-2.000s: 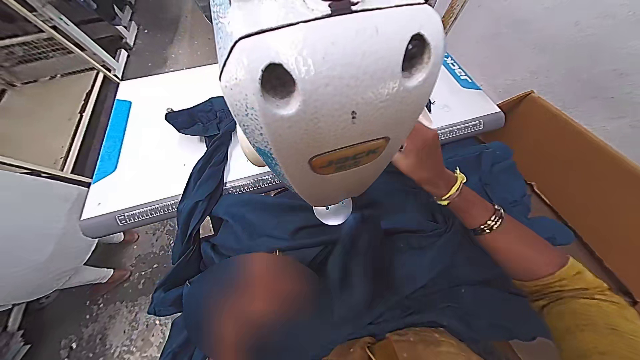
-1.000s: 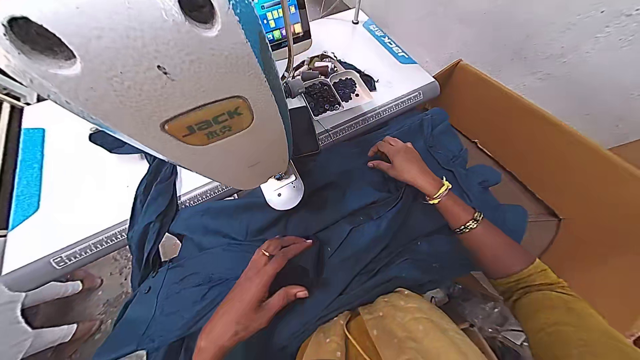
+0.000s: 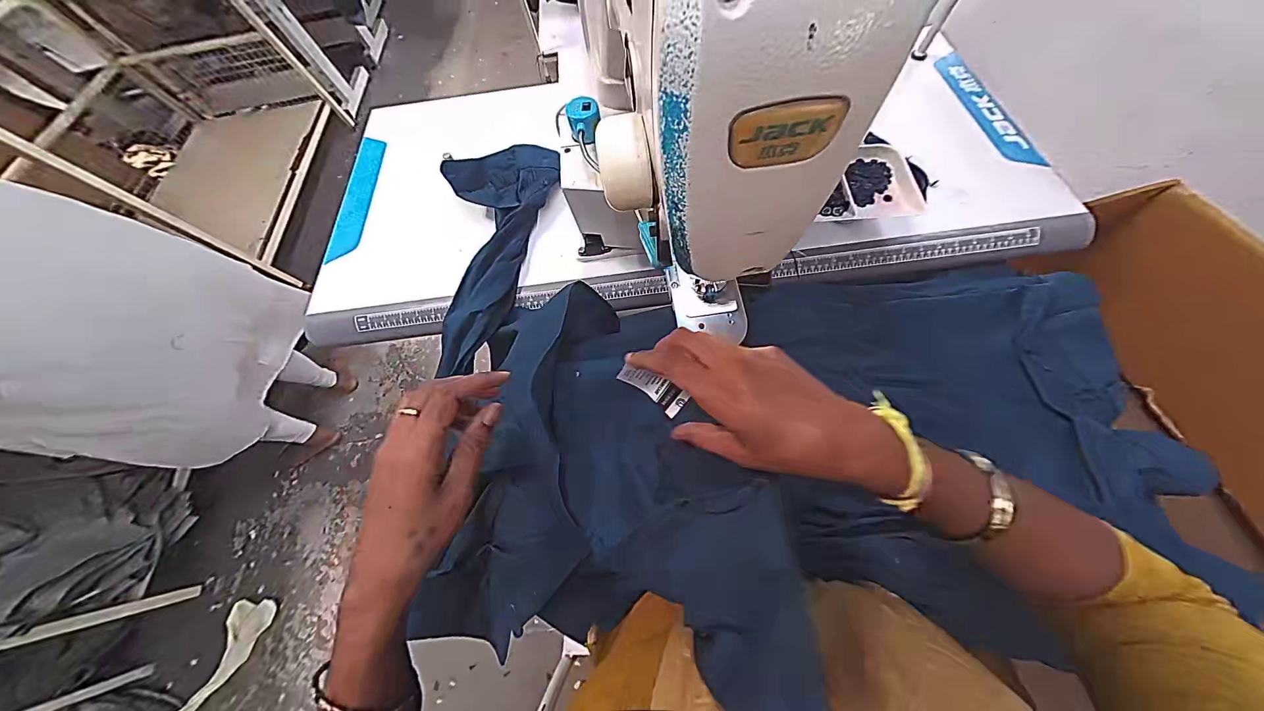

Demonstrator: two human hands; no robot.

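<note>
A dark blue garment [image 3: 889, 336] lies over the front of the machine table and my lap, one narrow part stretching up onto the white top. My right hand [image 3: 760, 405] rests on it just below the button sewing machine's head [image 3: 770, 128], fingers bent beside a white care label [image 3: 654, 391]. Whether the fingers pinch cloth I cannot tell. My left hand [image 3: 434, 464] is at the garment's left part, thumb and fingers bent close together near a fold; a grip on the cloth is not clear. The machine's white lower arm [image 3: 713, 314] ends just above my right fingers.
A tray of dark buttons [image 3: 884, 183] stands on the white table [image 3: 415, 128] behind the machine head. An open cardboard box [image 3: 1175, 296] is at the right. At the left are a person in white [image 3: 118, 326], a metal rack [image 3: 247, 178] and dark cloth [image 3: 79, 543].
My right hand has moved from the garment's right part to beside the care label, below the machine head. The label now shows. The view has shifted left.
</note>
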